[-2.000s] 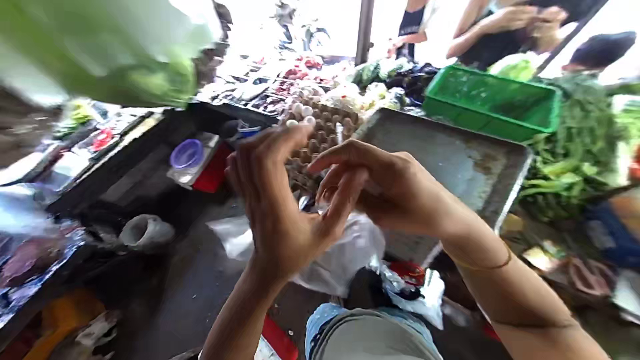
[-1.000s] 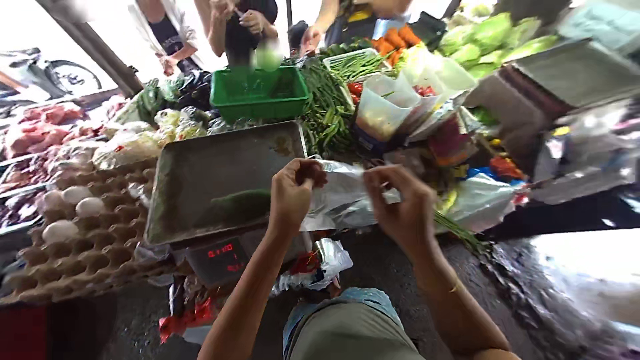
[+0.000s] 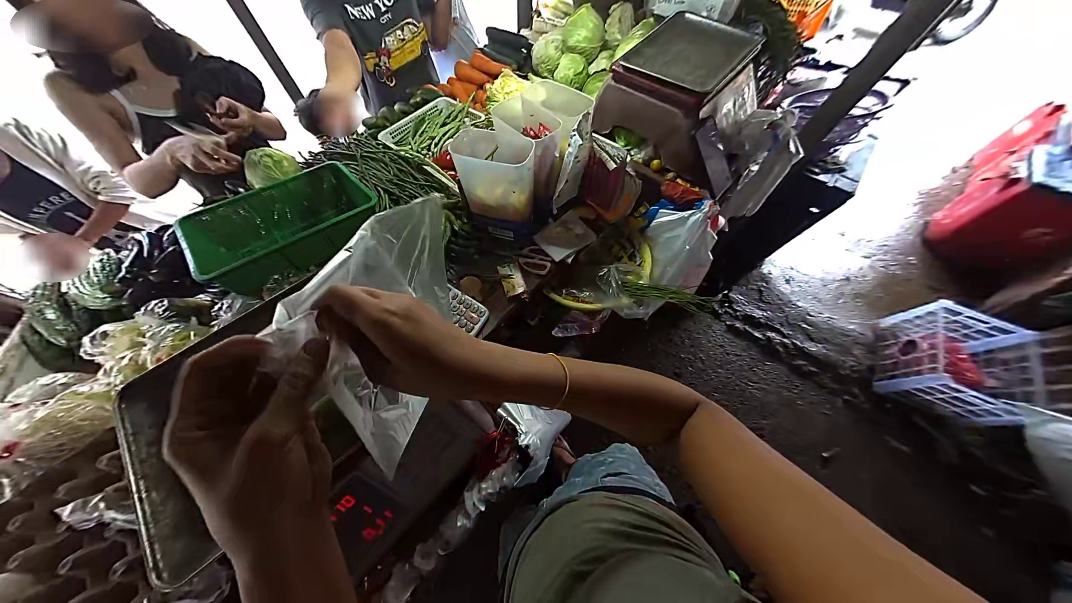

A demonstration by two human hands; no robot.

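A clear plastic bag (image 3: 389, 260) hangs between my two hands, above the metal tray (image 3: 138, 469) of a digital scale with a lit red display (image 3: 362, 509). My left hand (image 3: 260, 435) pinches the bag's gathered edge between thumb and fingers. My right hand (image 3: 402, 339), with a thin yellow band on its wrist, grips the bag's upper part close beside the left. A green vegetable (image 3: 335, 427) on the tray is partly hidden behind the bag and my left hand. Just past my right hand, a calculator (image 3: 466, 311) is partly covered.
Beyond the scale stand a green plastic crate (image 3: 276, 222), white plastic containers (image 3: 494, 172), long beans (image 3: 385, 167), carrots (image 3: 473, 71) and cabbages (image 3: 578, 42). A second scale (image 3: 691, 54) is at the back. Egg trays (image 3: 59, 519) lie lower left. People stand across the stall; a white-blue basket (image 3: 955, 360) is at right.
My hands have come close together with the clear bag between them; one second ago they were farther apart. The view has turned considerably.
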